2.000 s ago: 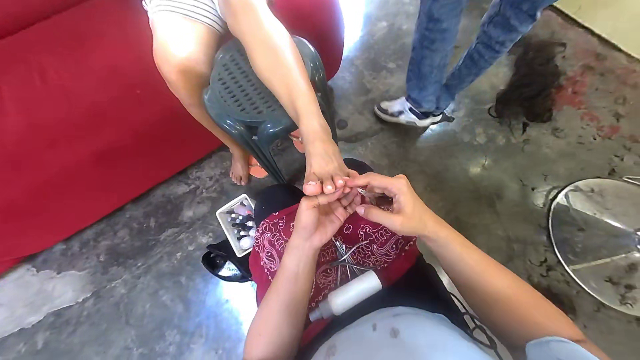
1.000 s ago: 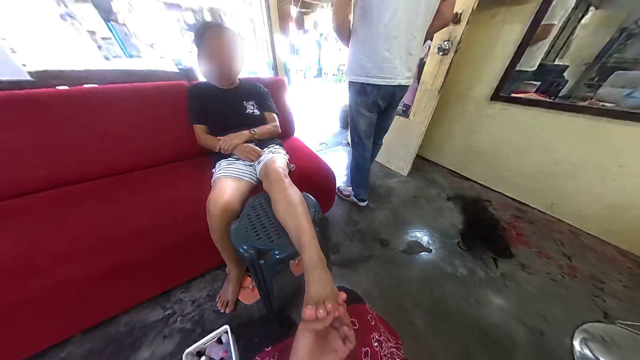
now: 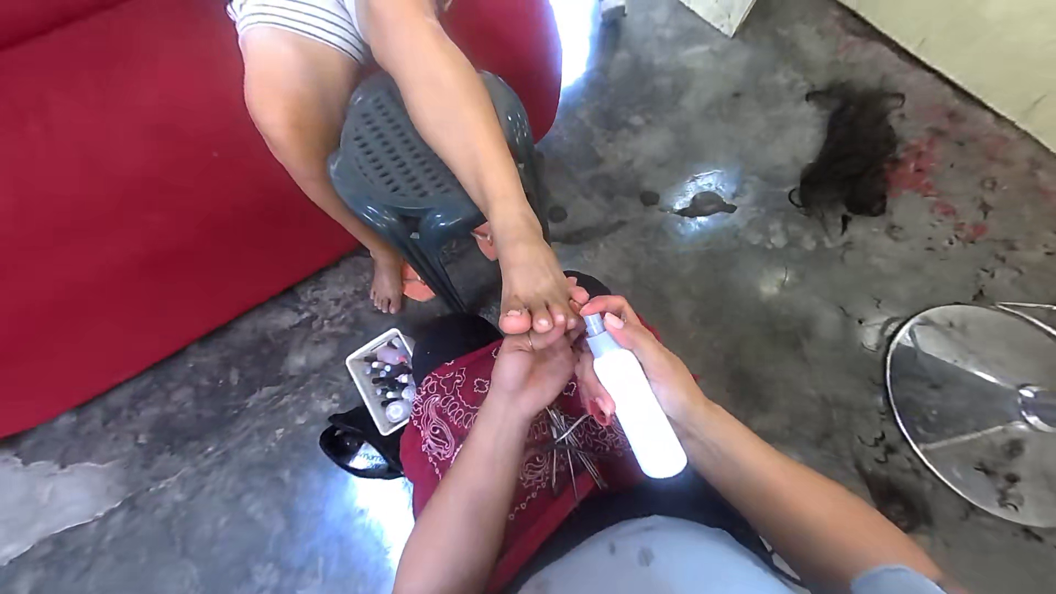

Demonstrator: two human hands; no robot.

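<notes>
My left hand [image 3: 536, 367] holds the toes of another person's foot [image 3: 532, 285] from below, above my lap. In my right hand [image 3: 643, 355] is a white spray bottle [image 3: 639, 412], tilted, its pump top beside the small toes and my index finger on top of the pump. A red paisley bandana [image 3: 450, 412] covers my lap. Several thin metal tools [image 3: 569, 450] lie on it, just below my hands. Whether liquid leaves the nozzle I cannot tell.
A white basket [image 3: 367, 388] of small bottles stands left of my lap, near a black bag [image 3: 359, 445]. Beyond are a green plastic stool [image 3: 396, 157] under the person's leg and a red sofa [image 3: 148, 181]. A round metal base [image 3: 957, 412] stands on the right, dark hair [image 3: 854, 148] on the floor.
The white bottle lay on my lap two seconds ago and is now in my right hand. The standing person in jeans is out of view. The view tilted up and came back down.
</notes>
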